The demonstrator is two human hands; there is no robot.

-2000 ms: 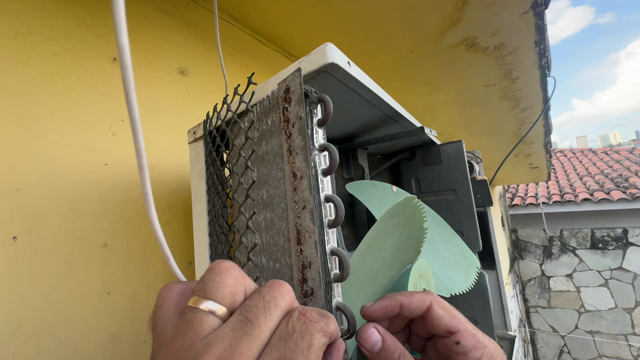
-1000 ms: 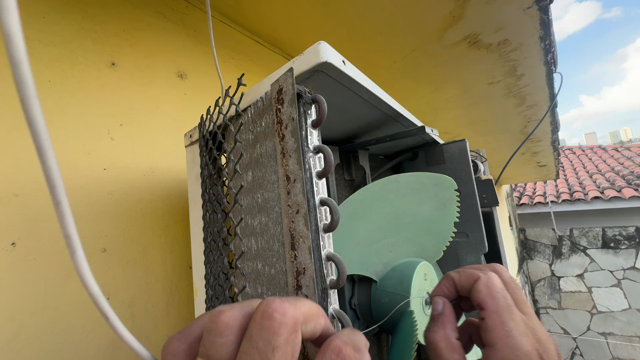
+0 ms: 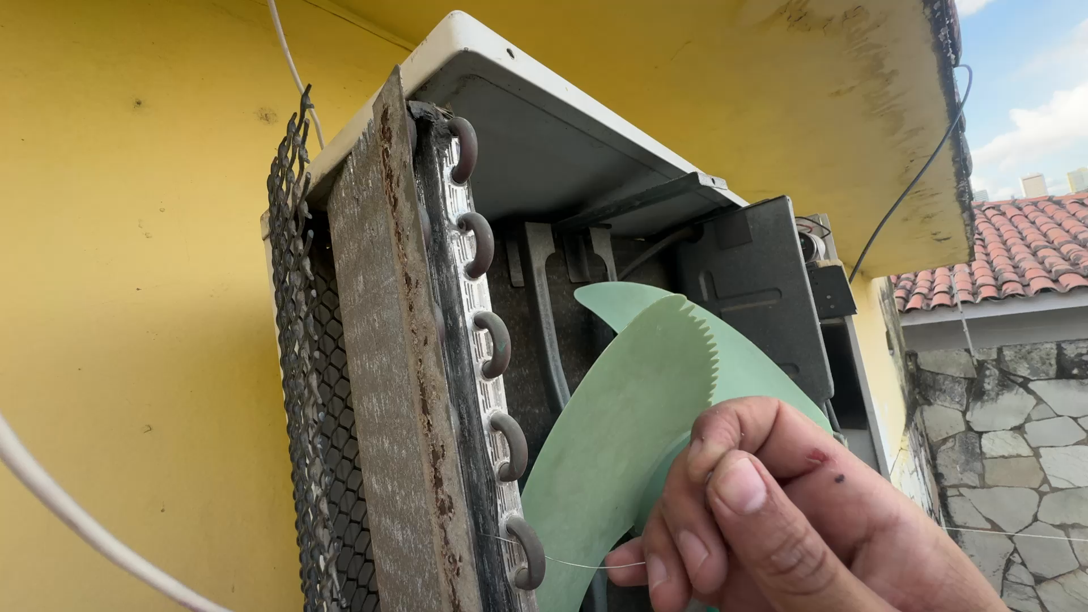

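Note:
My right hand (image 3: 765,510) is at the lower right with thumb and index finger pinched together; a thin wire (image 3: 586,564) runs from a copper U-bend (image 3: 527,552) at the coil's bottom to its fingers. Behind the hand is the green fan (image 3: 620,425) with serrated blades. To the left stand the condenser coil (image 3: 374,365), with a rusty edge plate and several U-bends, and black plastic mesh (image 3: 297,340) along its outer side. My left hand is out of view.
The outdoor unit's white casing (image 3: 595,110) stands open against a yellow wall (image 3: 127,255). A white cable (image 3: 76,518) curves across the lower left. A dark metal panel (image 3: 756,297) stands behind the fan. A tiled roof (image 3: 1003,255) and stone wall (image 3: 1011,442) lie beyond.
My left hand, earlier at the coil's lower end, has left the view. My right hand has moved away from the fan hub toward the camera. The fan blades have turned.

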